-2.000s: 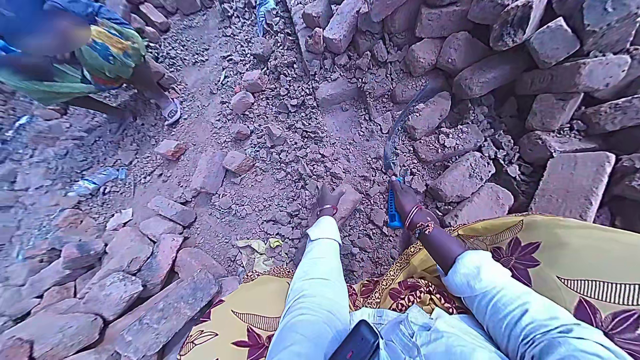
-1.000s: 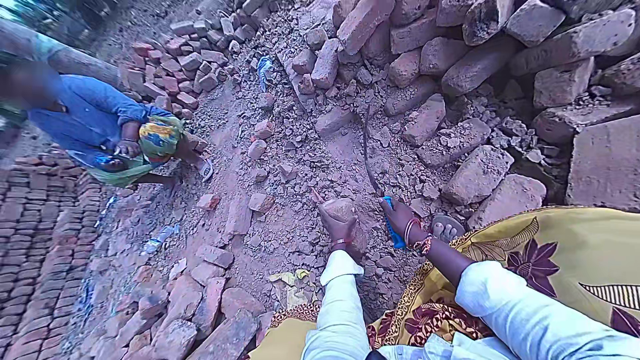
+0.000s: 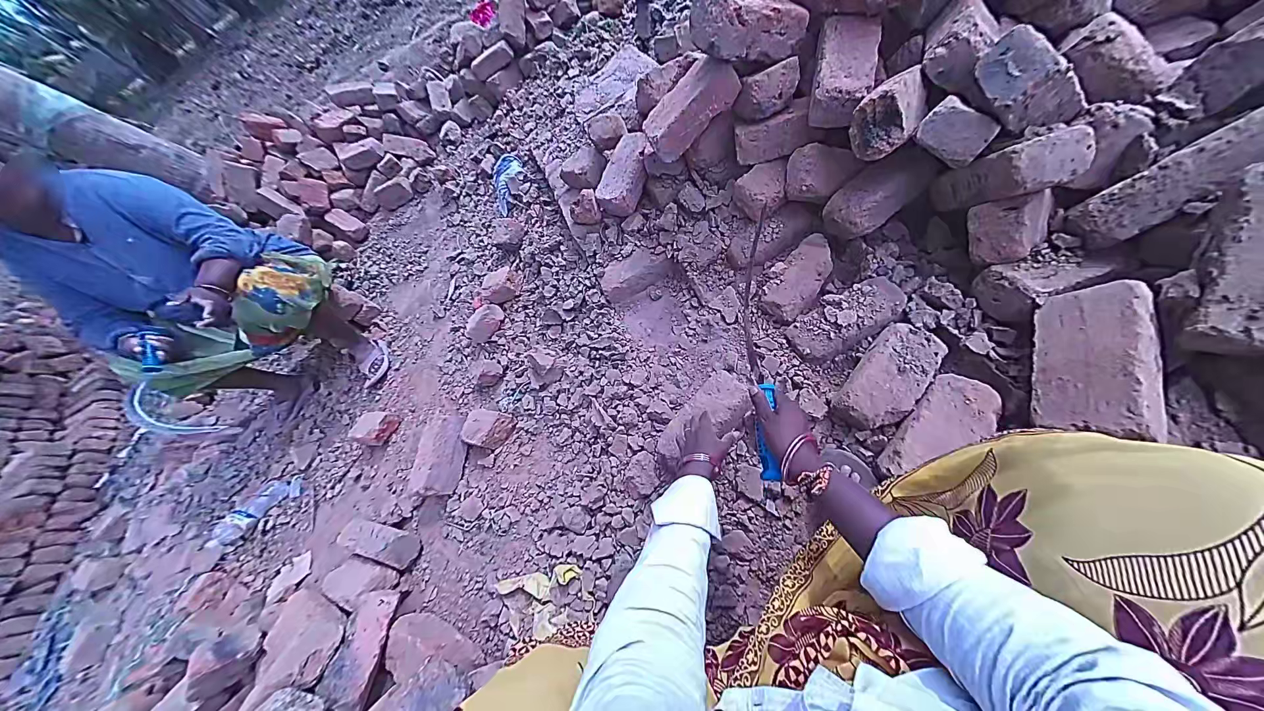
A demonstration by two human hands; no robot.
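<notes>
My right hand [image 3: 787, 432] is closed around the blue handle of a sickle [image 3: 767, 434], whose thin dark curved blade points up toward the brick heap. Just left of it, my left hand [image 3: 705, 446] rests on a brick [image 3: 719, 403] on the rubble; its fingers are partly hidden, so a grip on the brick cannot be made out. Small broken brick pieces lie around both hands.
A large heap of bricks [image 3: 1098, 357] rises at the right. Loose bricks [image 3: 378, 542] lie at lower left. A co-worker [image 3: 148, 247] in blue squats at the left, holding another blue-handled sickle [image 3: 150, 357]. Plastic litter [image 3: 255, 512] lies on the ground.
The view has shifted, showing more of the co-worker and the heap. My left hand, turned up with a lump in it one second ago, now lies on a brick. The sickle stays in my right hand.
</notes>
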